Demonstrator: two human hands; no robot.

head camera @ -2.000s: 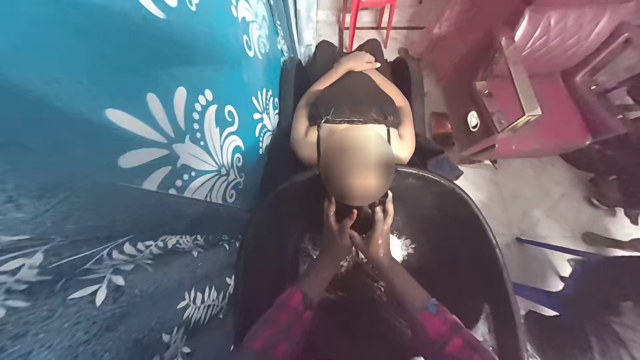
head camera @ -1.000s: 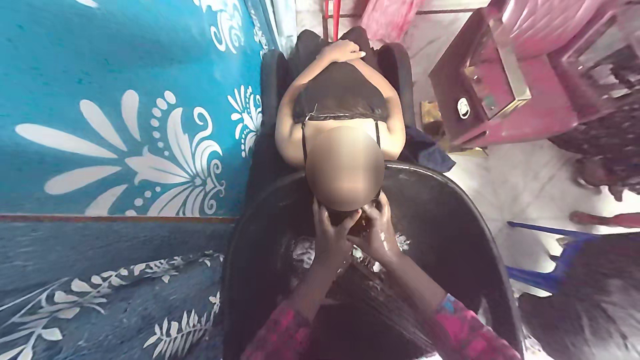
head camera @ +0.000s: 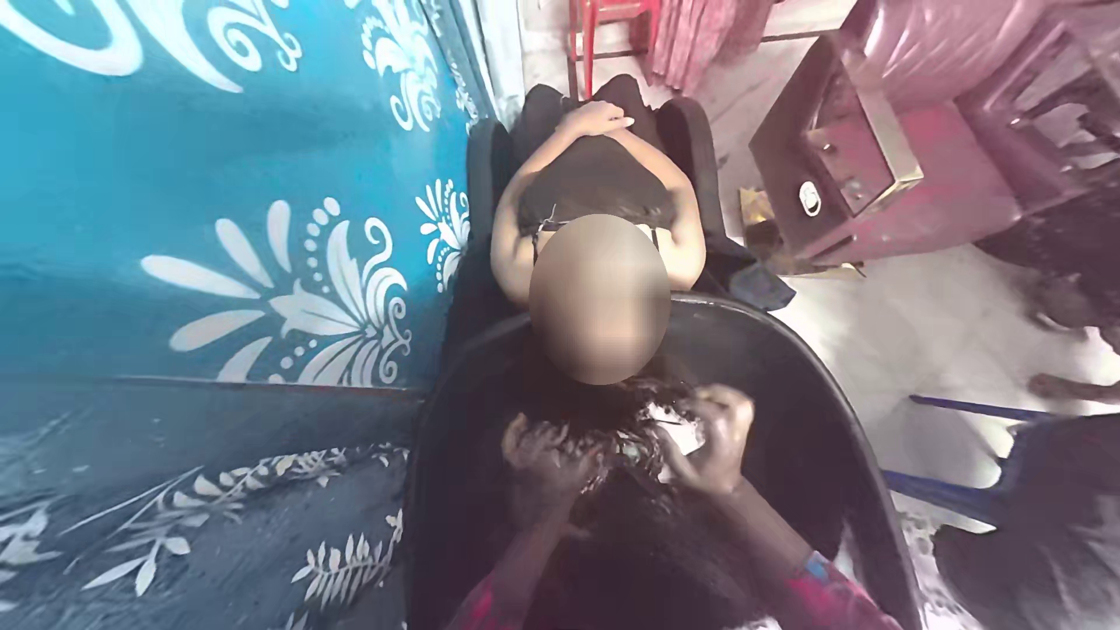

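A person (head camera: 604, 188) in a dark top lies back in a black salon chair, arms folded over the belly and the blurred head at the near end, over a black shampoo basin (head camera: 805, 350). Wet dark hair (head camera: 630, 429) with white lather hangs into the basin. My left hand (head camera: 556, 455) is at the left side of the hair, fingers curled and touching lathered strands; whether it grips them is unclear. To the right of the lather, my right hand (head camera: 717, 437) is raised with bent fingers, the thumb apart from them.
A blue wall (head camera: 236, 157) with white floral patterns runs along the left. At the upper right stand a pink padded chair (head camera: 945, 175) and a dark box-like piece (head camera: 809, 166). A red stool (head camera: 612, 17) is beyond the feet. Part of another person (head camera: 1041, 525) shows at the lower right.
Both hands have left the sides of the person's head and moved down to the hair in the basin. They are farther apart now. The right hand has moved outward.
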